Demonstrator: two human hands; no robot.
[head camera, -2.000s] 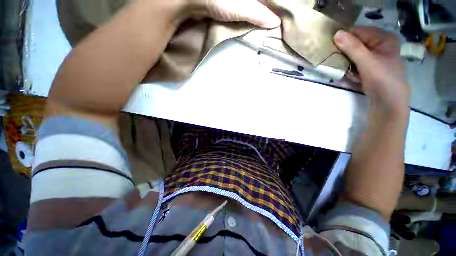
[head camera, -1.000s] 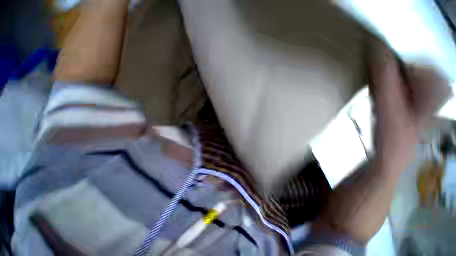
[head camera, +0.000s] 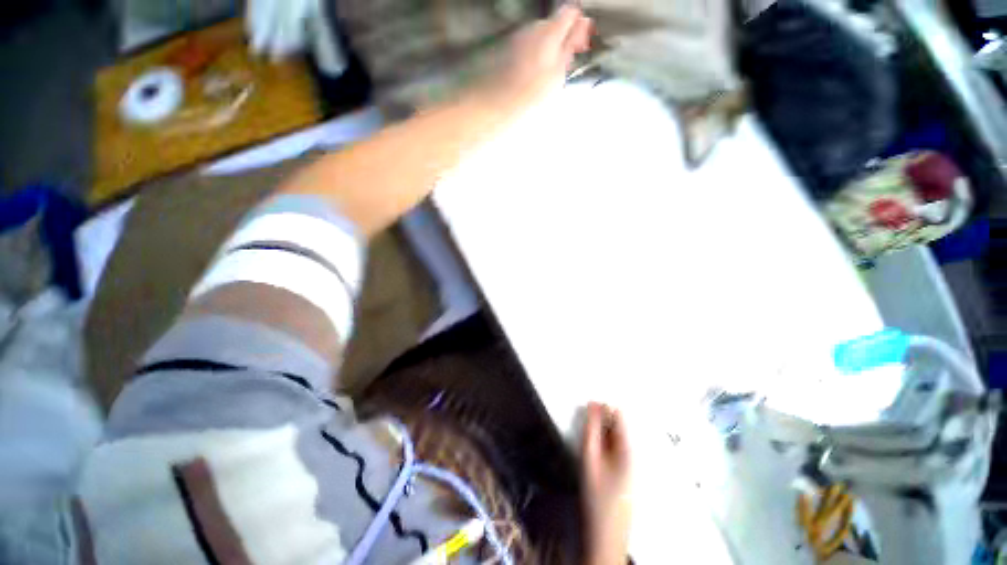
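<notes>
My left hand (head camera: 552, 46) reaches to the far end of the white table, at the edge of a khaki cloth pile (head camera: 663, 39). It is blurred, and I cannot tell whether its fingers grip cloth. My right hand (head camera: 604, 436) is at the table's near edge, small and blurred, with no cloth visible in it. Its finger pose is unclear. A large khaki panel (head camera: 166, 265) lies to the left, partly behind my left arm.
The white table (head camera: 663, 254) is in strong glare. The sewing machine (head camera: 905, 430) is at right, with yellow-orange scissors (head camera: 828, 513) beside it. Dark cloth (head camera: 817, 88) and a patterned item (head camera: 905, 204) lie at the far right. A wooden board (head camera: 210, 99) is at upper left.
The view has swung left. The khaki cloth my hands held up is no longer raised between them. My left hand has reached out to the far pile; my right hand is down by the table edge.
</notes>
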